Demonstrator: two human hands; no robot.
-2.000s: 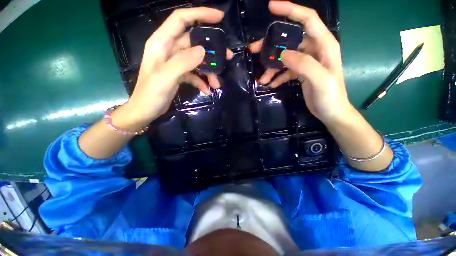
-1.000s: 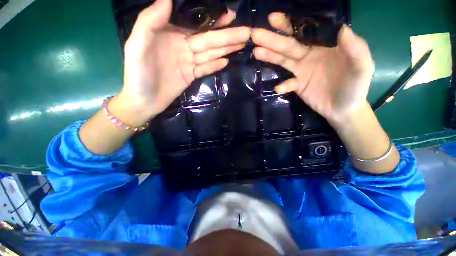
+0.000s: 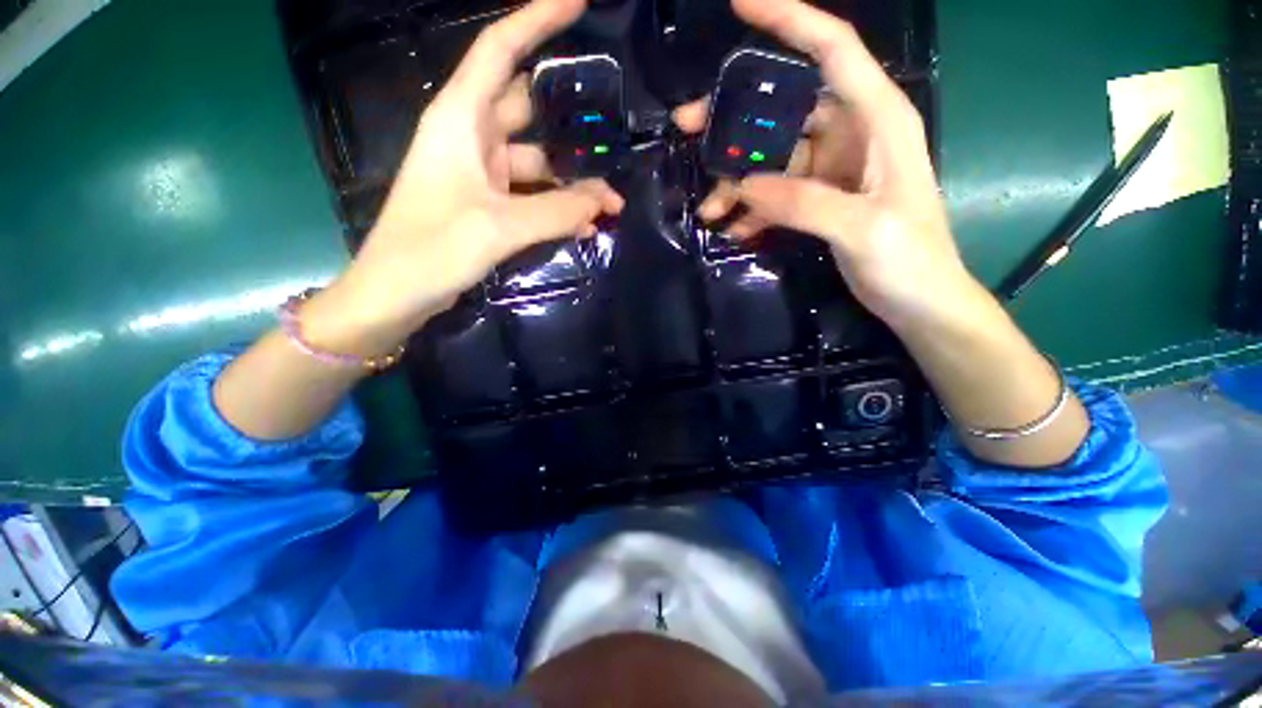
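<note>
My left hand [image 3: 464,208] holds a black smartwatch unit [image 3: 580,116] by its edges, screen up. My right hand [image 3: 875,194] holds a second black smartwatch unit [image 3: 758,114] the same way, slightly tilted. Both screens show small white text, a blue mark and red and green buttons. My thumbs are below the screens. Both units are above the glossy black blister tray [image 3: 664,339]. Another unit [image 3: 872,404] lies in the tray's near right pocket, its ringed back facing up.
The tray lies on a green mat [image 3: 166,208]. At the right, a dark pen [image 3: 1093,208] lies partly on a pale yellow paper note [image 3: 1193,138]. A black tray edge [image 3: 1243,208] shows at the far right.
One second ago the units showed their ringed backs and my palms faced up. Now both units are turned with lit screens up, and my hands have turned over.
</note>
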